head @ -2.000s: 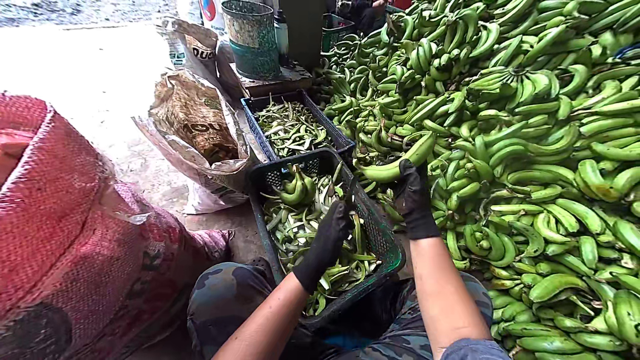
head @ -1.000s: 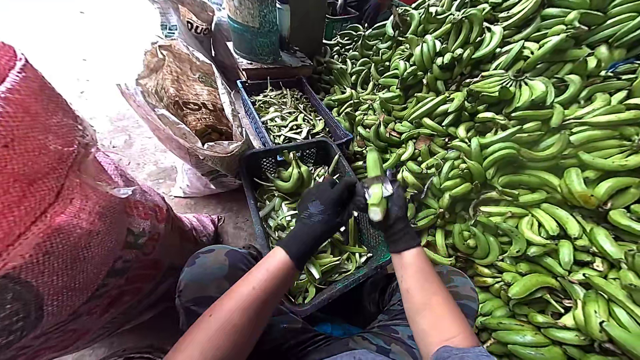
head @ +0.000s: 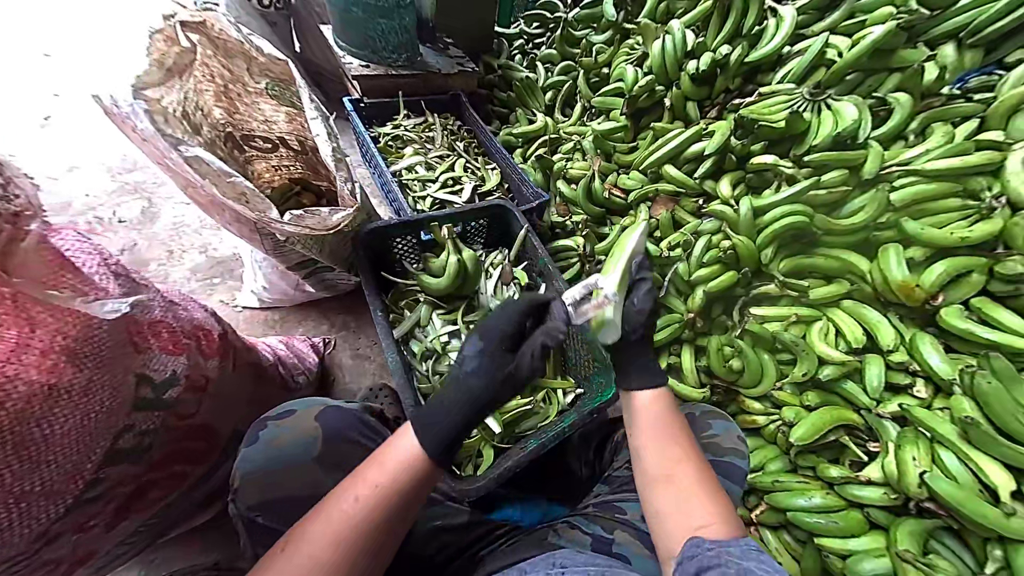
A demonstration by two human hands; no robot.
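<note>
In a black glove, my left hand [head: 504,352] grips a peeler [head: 586,300] with a pale head, its handle hidden by the fingers. The peeler's head lies against a partly peeled green banana or plantain [head: 622,260]. My right hand [head: 638,320], also gloved in black, holds that fruit tilted with its upper end away from me. Below and to the left of the fruit is a dark plastic crate [head: 488,472] between my knees, with green peels [head: 436,328] and a small bunch of green fruit [head: 450,268] in it.
A blue crate [head: 502,160] of peels stands beyond the dark one. To its left is an open woven sack [head: 248,192], and a red mesh sack [head: 120,384] fills the left side. A large pile of green bananas or plantains [head: 808,264] covers the right. A green bucket [head: 374,28] stands behind.
The fruit was green along its length two seconds ago and now shows a pale peeled surface. My left hand has come over from above the crate to the fruit. The view has shifted slightly.
</note>
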